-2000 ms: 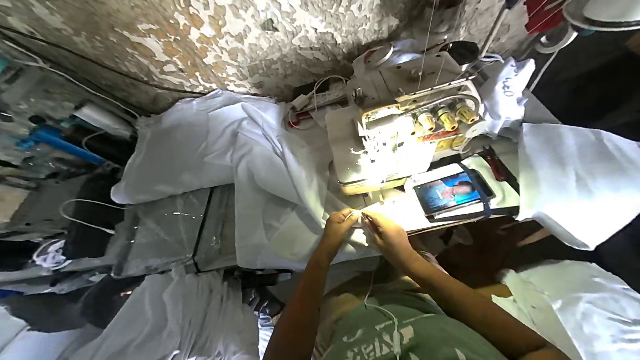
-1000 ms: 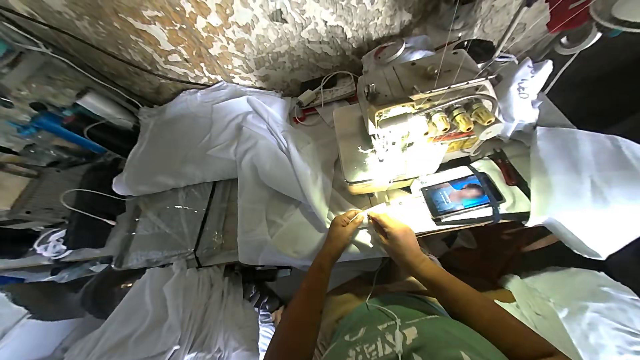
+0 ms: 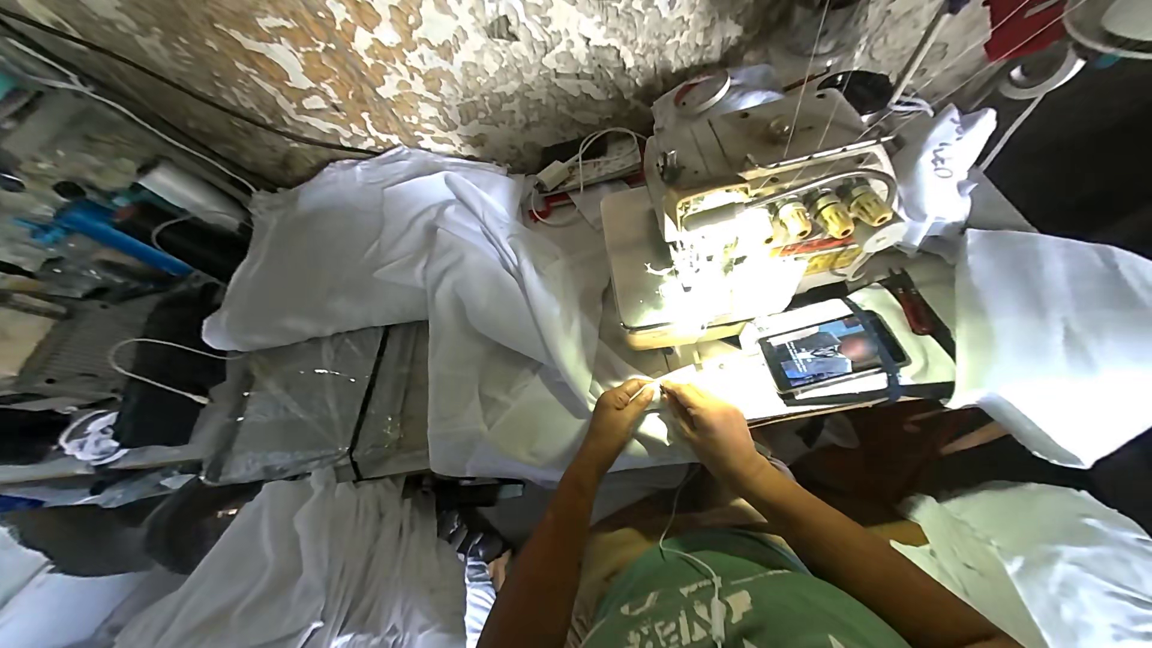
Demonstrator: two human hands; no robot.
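Observation:
My left hand (image 3: 619, 416) pinches the edge of a white cloth (image 3: 504, 297) between thumb and fingers. Close beside it on the right, my right hand (image 3: 706, 421) grips the same edge, the fingertips of both hands nearly touching. The cloth spreads from the hands leftward over the table and up to a folded white heap. Just beyond my hands stands an overlock sewing machine (image 3: 720, 162), its lamp glaring on the needle area. Yellow tension knobs (image 3: 832, 214) sit on its front. A smartphone (image 3: 832, 351) with a lit screen lies right of my hands.
Red-handled pliers or cutters (image 3: 913, 306) lie beyond the phone. White cloth (image 3: 1053, 333) hangs over the table's right side. Left are a plastic-wrapped panel (image 3: 297, 405), a blue tool (image 3: 117, 236) and a looped white cable (image 3: 162, 342). More white fabric (image 3: 306, 567) hangs below. Threads run above the machine.
Both hands stay close together at the cloth edge in front of the machine, with only small finger shifts. The picture on the phone screen has changed.

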